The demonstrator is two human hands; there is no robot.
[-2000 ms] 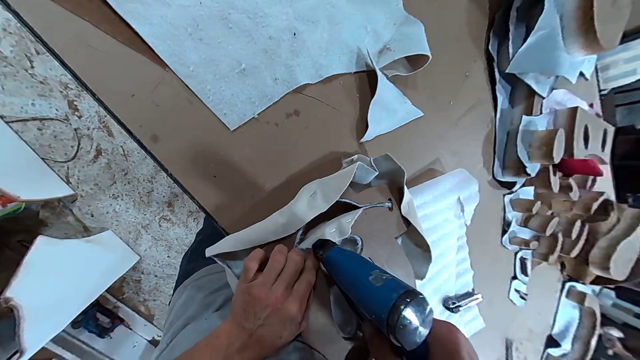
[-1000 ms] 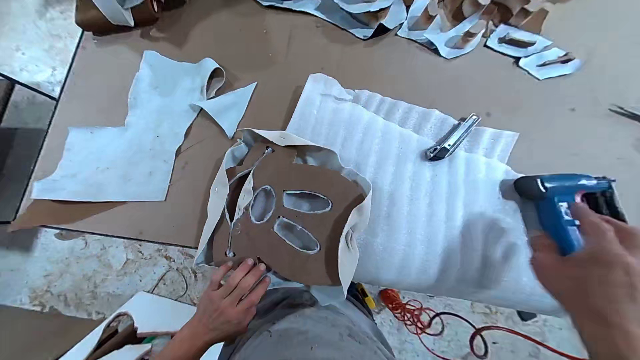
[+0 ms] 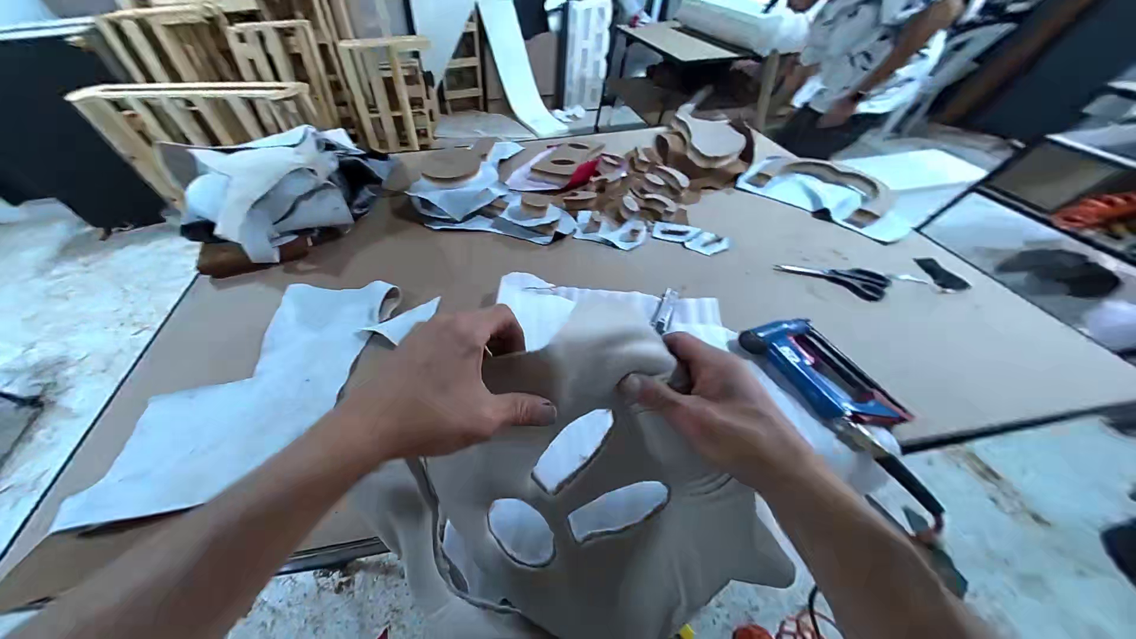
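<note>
A panel covered in light beige upholstery material (image 3: pixel 612 568), with several oval cutouts, is held up in front of me. My left hand (image 3: pixel 453 390) spreads over its upper left edge, thumb on the face. My right hand (image 3: pixel 710 399) pinches the folded material at the upper right corner. The blue air stapler (image 3: pixel 825 373) lies on its side right of my right hand, its hose fitting towards me. Behind the panel, white foam sheet (image 3: pixel 532 306) lies on the table, with a utility knife (image 3: pixel 664 311) on it. The panel's far side is hidden.
A pale material piece (image 3: pixel 222 426) lies left on the brown table (image 3: pixel 1003 355). Scissors (image 3: pixel 839 279) rest at the right. Cut brown and white pieces (image 3: pixel 630 191) and a heap of scraps (image 3: pixel 275 191) are at the back. Beyond stand wooden frames (image 3: pixel 204 106) and another person (image 3: pixel 879 53).
My right hand has let go of the blue stapler and now grips the panel's material. The panel, lying with its brown side up a second ago, is now raised with its beige side showing. The view has tilted up.
</note>
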